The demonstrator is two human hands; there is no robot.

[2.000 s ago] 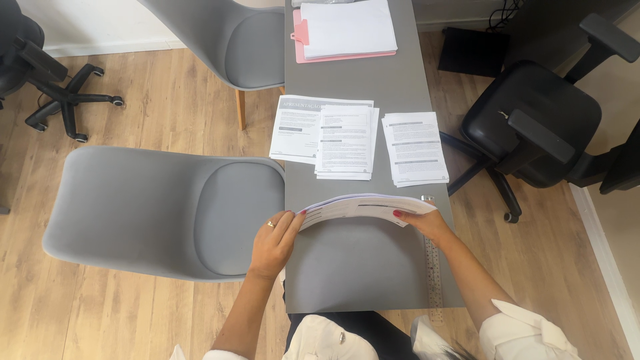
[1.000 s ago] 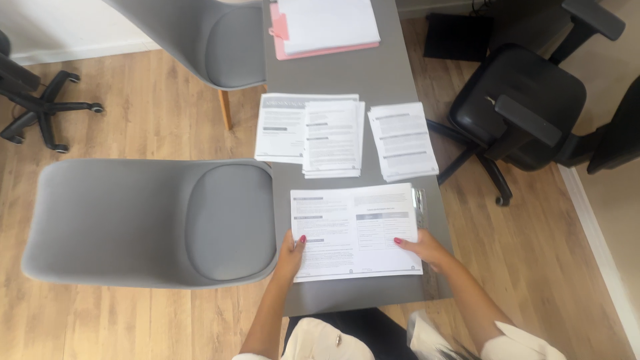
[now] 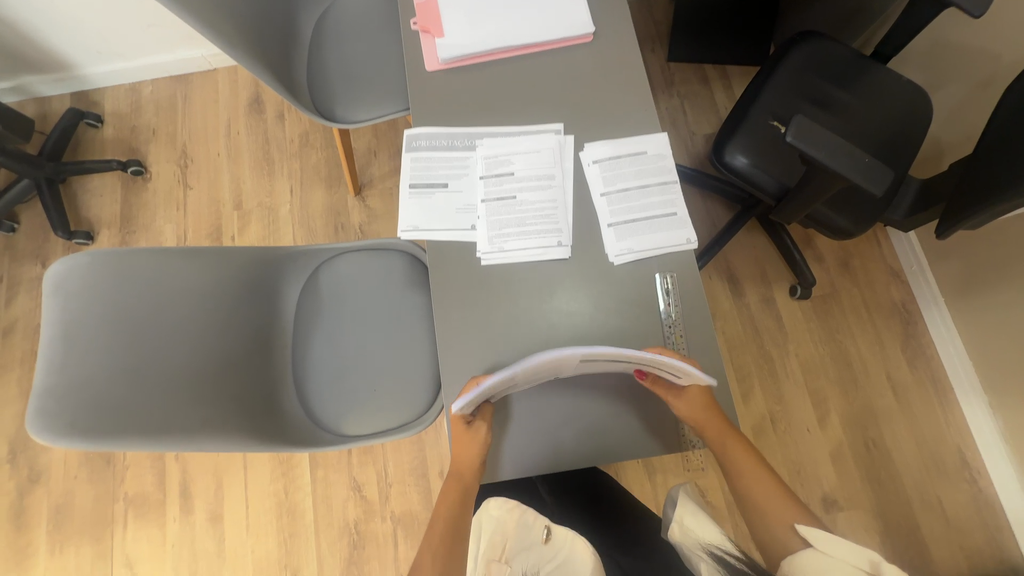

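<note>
A stack of printed paper sheets stands on its long edge, bowed into an arc, over the near part of the grey table. My left hand grips its left end; my right hand grips the right end, thumb on the near face. Past the stack lie a pile of printed sheets overlapping a wider printed sheet, and a separate pile of sheets at the right. A clear ruler lies along the table's right side, partly hidden by my right hand, with a pen on it.
The narrow grey table has a pink clipboard with white paper at its far end. A grey chair touches its left side, with another grey chair beyond. A black office chair stands to the right.
The stack lay flat on the table, facing up, one second ago; now it is raised and bowed between my hands. The ruler shows more than before. The other piles have not moved.
</note>
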